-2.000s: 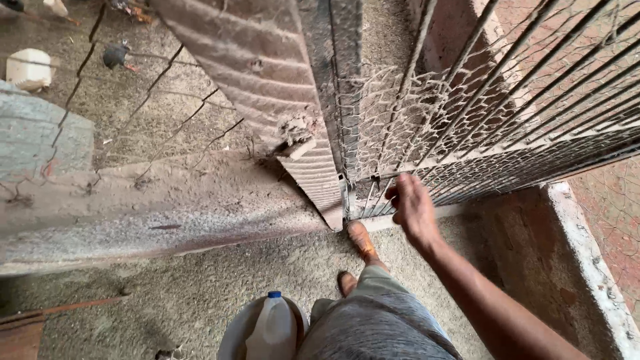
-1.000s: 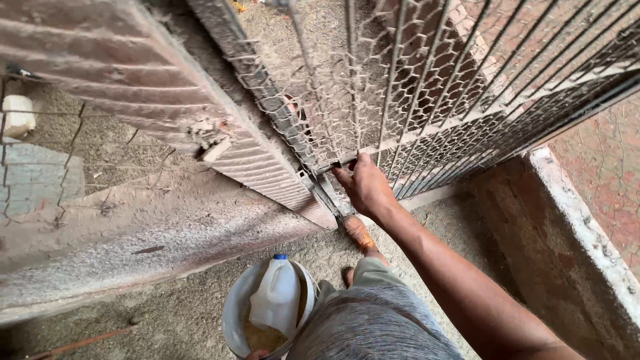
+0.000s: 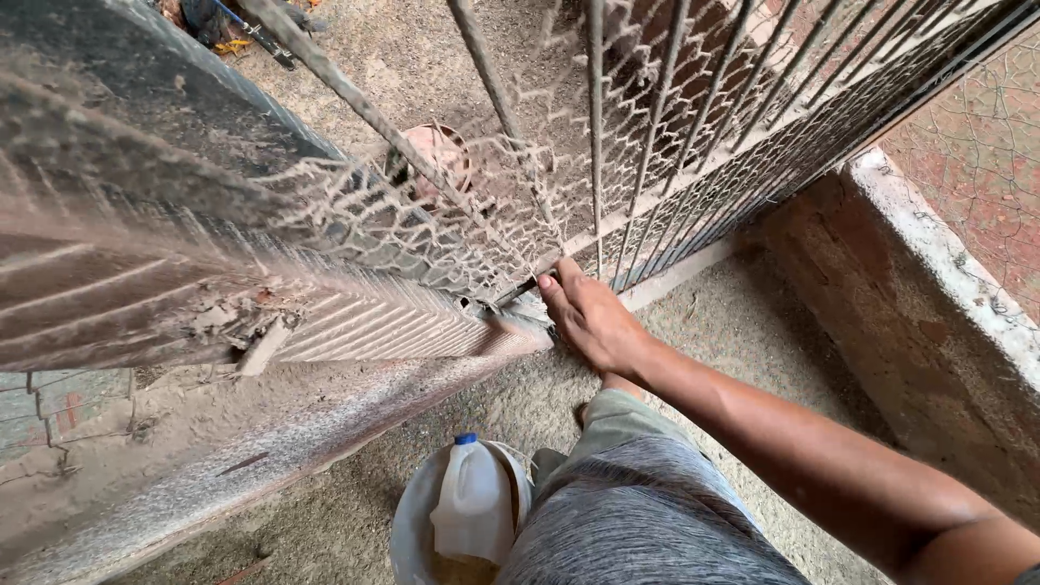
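My right hand [image 3: 591,317] grips the crossbar or latch [image 3: 520,291] of a metal gate with upright bars and wire mesh [image 3: 650,138]. The grip is at the gate's edge, beside a ridged post [image 3: 390,321] coated in dust. The fingertips are partly hidden by the hand itself. My left hand is out of view. Beside my torso is a bucket [image 3: 413,520] with a translucent plastic jug [image 3: 475,504] in it, capped in blue.
A low brick wall [image 3: 918,309] with a whitish top runs on the right. A dusty ledge [image 3: 268,455] crosses the lower left. Behind the mesh are a round reddish container [image 3: 439,158] and a dark bird [image 3: 211,20].
My right hand has moved from just off the gate to a grip at its edge. The gate has swung relative to the post, and more ground shows behind it.
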